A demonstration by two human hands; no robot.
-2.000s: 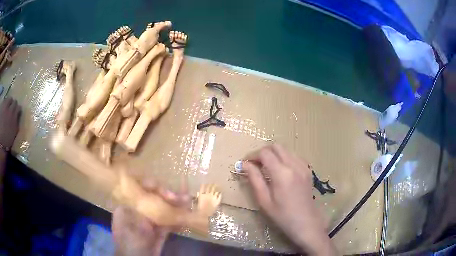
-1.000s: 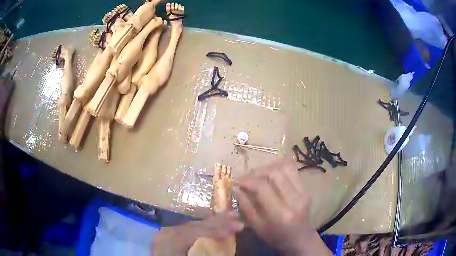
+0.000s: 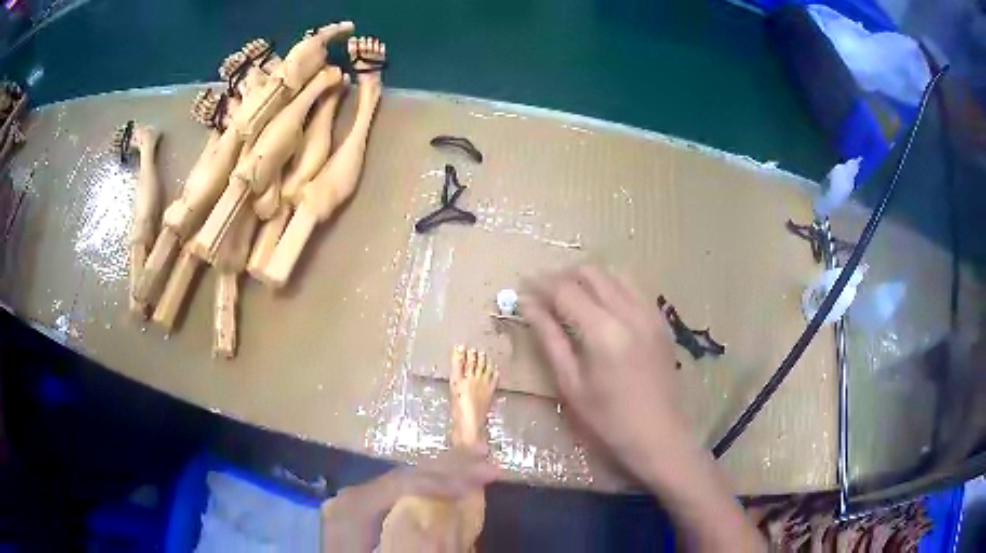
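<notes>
My left hand (image 3: 416, 491) is closed around a tan figure leg (image 3: 472, 405) at the bench's front edge, its bare toes pointing away from me. No strap shows on that foot. My right hand (image 3: 605, 351) is blurred over the work pad (image 3: 460, 286), its fingertips just right of a small white cap (image 3: 506, 301) and a thin stick (image 3: 510, 320). Whether the fingers hold anything cannot be told. Dark straps (image 3: 692, 333) lie right of the hand, partly hidden by it. Two more loose straps (image 3: 449, 205) lie behind the pad.
Several legs with dark bands (image 3: 243, 162) are heaped at the left. A black cable (image 3: 827, 286) and a metal rod (image 3: 841, 400) cross the right side. A green belt (image 3: 562, 54) runs behind. Blue crates (image 3: 189, 508) stand below the bench, one at right with reddish-brown parts (image 3: 854, 529).
My right hand has moved from beside the foot up to the cap, covering part of the strap pile and stick. My left hand keeps the leg at the front edge. The view has shifted slightly.
</notes>
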